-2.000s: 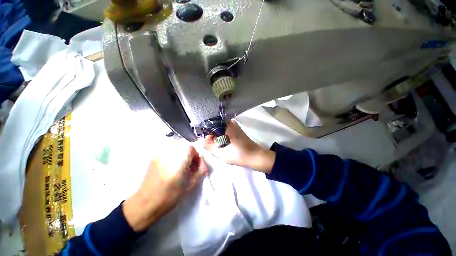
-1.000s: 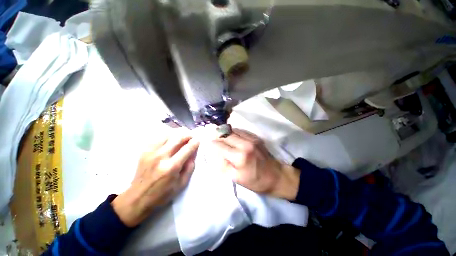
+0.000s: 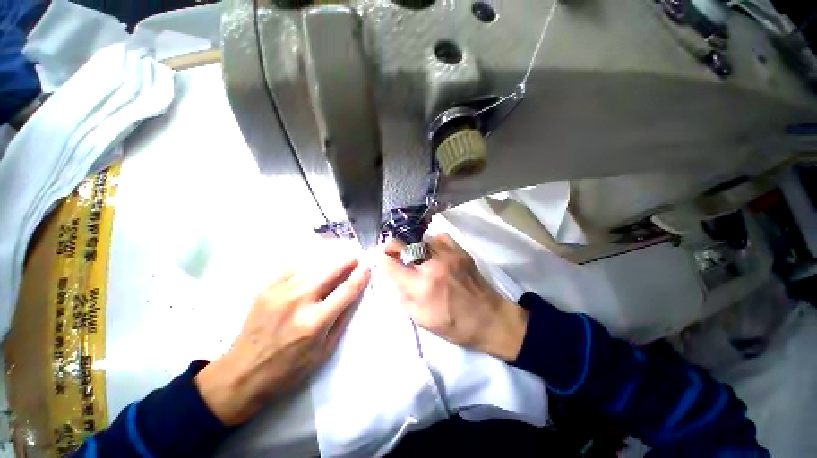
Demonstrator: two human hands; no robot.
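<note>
White cloth (image 3: 372,376) runs from the presser foot (image 3: 408,224) down over the table's front edge, with a seam or fold line along it. My left hand (image 3: 285,331) lies on the cloth left of the foot, fingertips pressed down near the needle area. My right hand (image 3: 452,295) lies on the cloth just right of it, fingertips by the small ribbed knob (image 3: 415,252) and partly behind it. Glare hides the exact edge at the fingertips. The grey sewing machine head (image 3: 358,107) stands above, with its beige ribbed dial (image 3: 461,150) and thread.
Long white strips (image 3: 81,134) lie stacked at the left. Cardboard with yellow printed tape (image 3: 81,304) lies along the table's left side. A white cloth piece (image 3: 560,215) lies under the machine arm at the right. Blue cloth (image 3: 18,72) shows at the upper left.
Since the earliest frame, my left hand has flattened from a curled pinch, and my right hand has drawn a little back from the foot. The view has shifted, and the hanging cloth lies differently.
</note>
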